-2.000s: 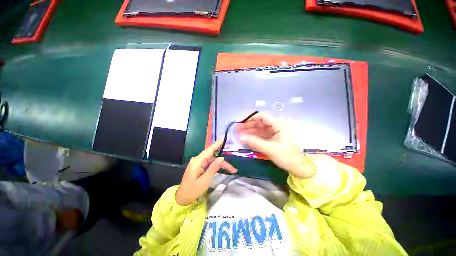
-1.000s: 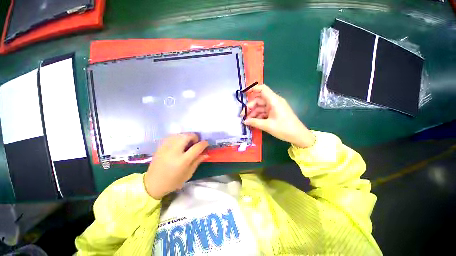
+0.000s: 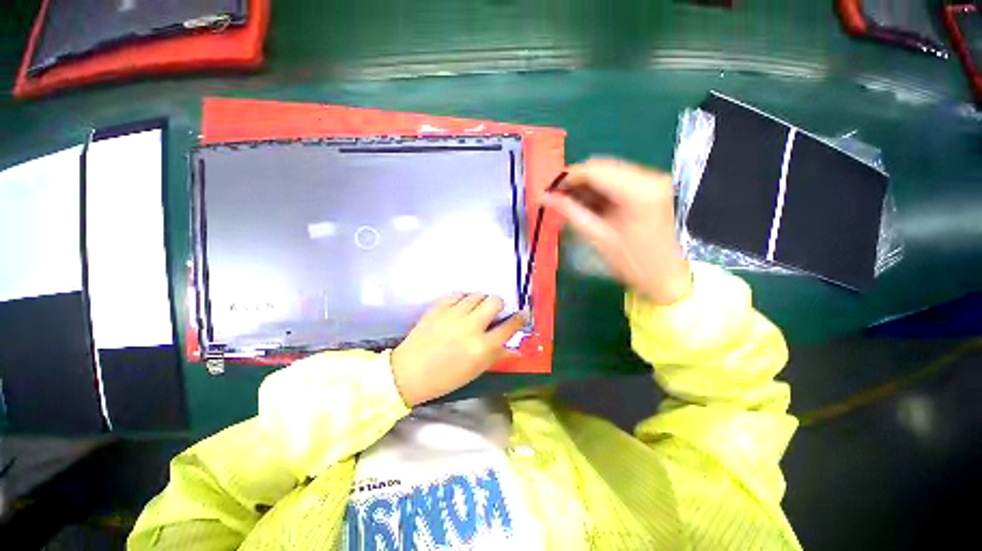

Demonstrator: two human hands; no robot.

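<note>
A grey shiny laptop lid [image 3: 291,205] with a dark rim lies in a red tray [image 3: 377,115]. A thin black adhesive strip [image 3: 536,242] runs from the lid's lower right corner up to my right hand. My right hand [image 3: 625,221], slightly blurred, pinches its upper end above the tray's right edge. My left hand [image 3: 454,347] lies on the lid's lower right part, its fingertips at the strip's lower end. Black strips show along the lid's left, right and upper right edges. A small silvery bracket [image 3: 215,361] is at the lower left corner.
Strip sheets [image 3: 129,248], white above and black below, lie left of the tray. Spare black sheets [image 3: 738,178] on crinkled clear plastic [image 3: 693,161] lie to the right. Other lids in red trays stand at the far left [image 3: 253,48] and far right [image 3: 853,19] of the green belt [image 3: 452,59].
The curled strip, earlier between both hands, is now stretched along the lid's right side. My left hand has moved right to the lower right corner. My right hand is farther right.
</note>
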